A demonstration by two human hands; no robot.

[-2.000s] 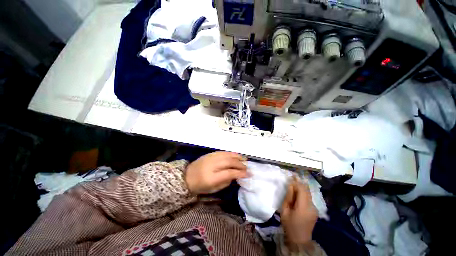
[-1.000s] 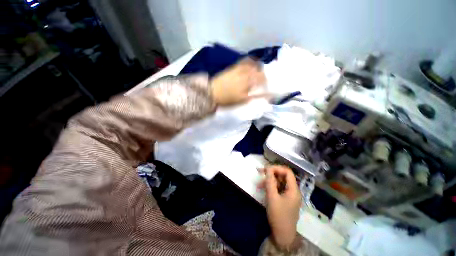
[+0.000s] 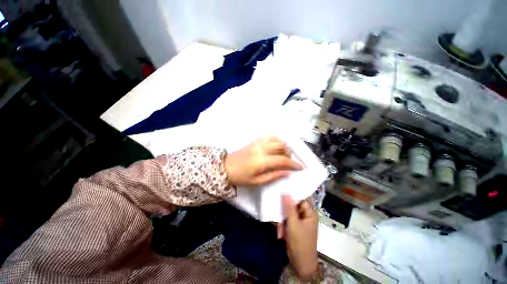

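Observation:
My left hand (image 3: 263, 161) lies on a folded white piece (image 3: 275, 194) at the table's front edge, fingers pointing right. My right hand (image 3: 300, 228) is at the near edge of that piece, its thumb and fingertips pinching the edge. A large white panel (image 3: 239, 113) spreads over the table to the left and behind. A navy panel (image 3: 203, 97) shows along its far left side. The white piece reaches to the needle area (image 3: 342, 145) of the overlock machine (image 3: 367, 97); the presser foot cannot be made out.
Four tension dials (image 3: 420, 161) stand right of the needle. A pile of white pieces (image 3: 425, 249) lies at the lower right. Navy cloth (image 3: 253, 247) hangs at the lap. A thread cone stand (image 3: 464, 50) is at the back right. The floor at left is dark.
My left hand has come down from the far cloth onto the white piece near the foot. My right hand now touches its edge. The white panel lies flatter; the view has shifted from the earlier frames.

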